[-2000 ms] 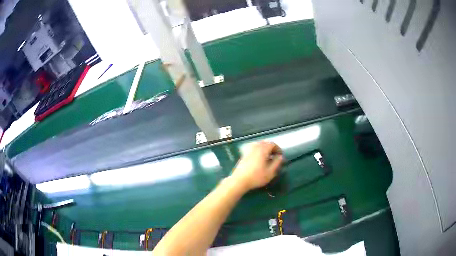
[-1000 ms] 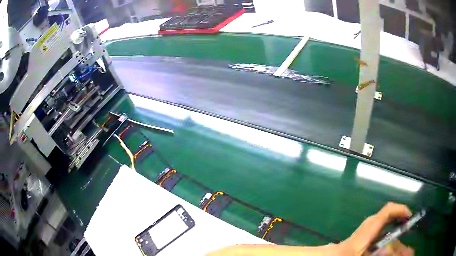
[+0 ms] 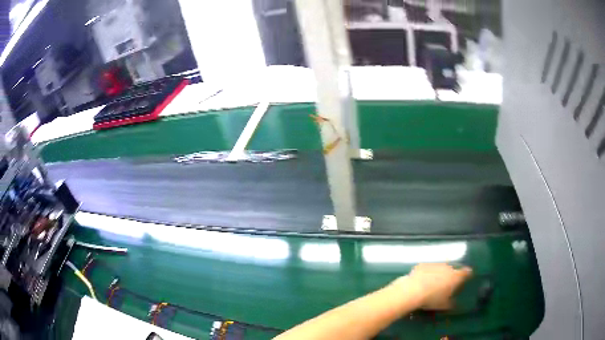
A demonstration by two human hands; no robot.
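Observation:
My left hand (image 3: 438, 287) reaches in from the bottom centre over the shiny green surface at the right, blurred, fingers bent down. A dark thin frame (image 3: 485, 292) shows faintly beside and beyond the fingers; whether they grip it is hidden. Other black frames with orange strips and pale patches (image 3: 159, 312) lie in a row along the lower left, some cut off by the bottom edge. A white sheet (image 3: 106, 324) lies at the bottom left with a small dark part at its cut-off edge. My right hand is not in view.
A pale post (image 3: 338, 166) stands beyond the green surface on a dark belt (image 3: 265, 192). A large grey cabinet (image 3: 550, 166) bounds the right. Machine parts (image 3: 33, 232) stand at the left. A red-edged black tray (image 3: 139, 103) lies at the back.
The view has swung right since one second ago. The frame seen clearly in my left hand then is now only faint beside it. The black frame on the white sheet is now mostly out of view.

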